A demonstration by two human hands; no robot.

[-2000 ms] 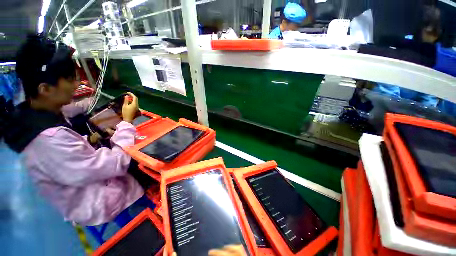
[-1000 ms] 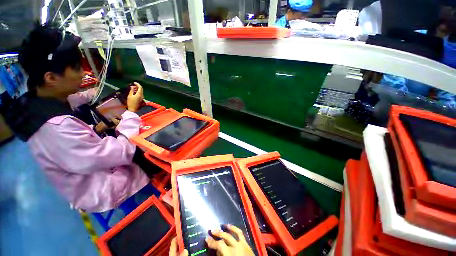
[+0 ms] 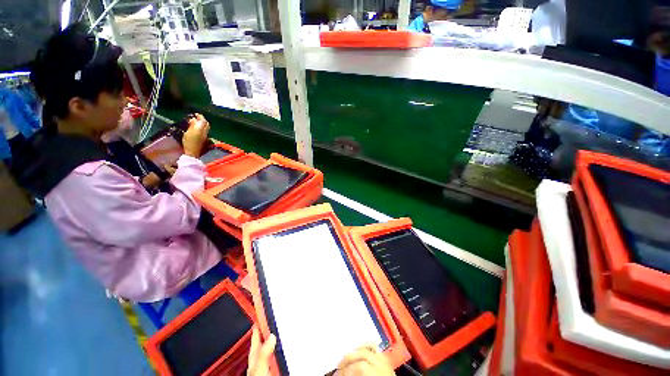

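A tablet with a plain white lit screen (image 3: 316,294) lies in an orange-red foam tray (image 3: 288,218) at the centre. My left hand (image 3: 260,354) grips the tray's left edge near the bottom of the picture, cut off by the frame. My right hand (image 3: 365,361) is at the lower right corner of the tablet, fingers bent over the screen's edge. It is partly cut off, and whether it holds anything cannot be told. To the right, a second tablet with dark screen and text lines (image 3: 422,283) lies in its own orange-red tray.
Another tray with a dark tablet (image 3: 206,335) is at lower left. More trays (image 3: 308,192) lie behind, beside a person in a pink smock (image 3: 128,220). A stack with a white foam tray (image 3: 556,242) stands right. A white shelf post (image 3: 295,95) rises behind.
The central tablet's screen has turned from dark with text lines to plain white. My left hand shows more along the tray's left edge. My right hand has moved right and down from the screen's middle.
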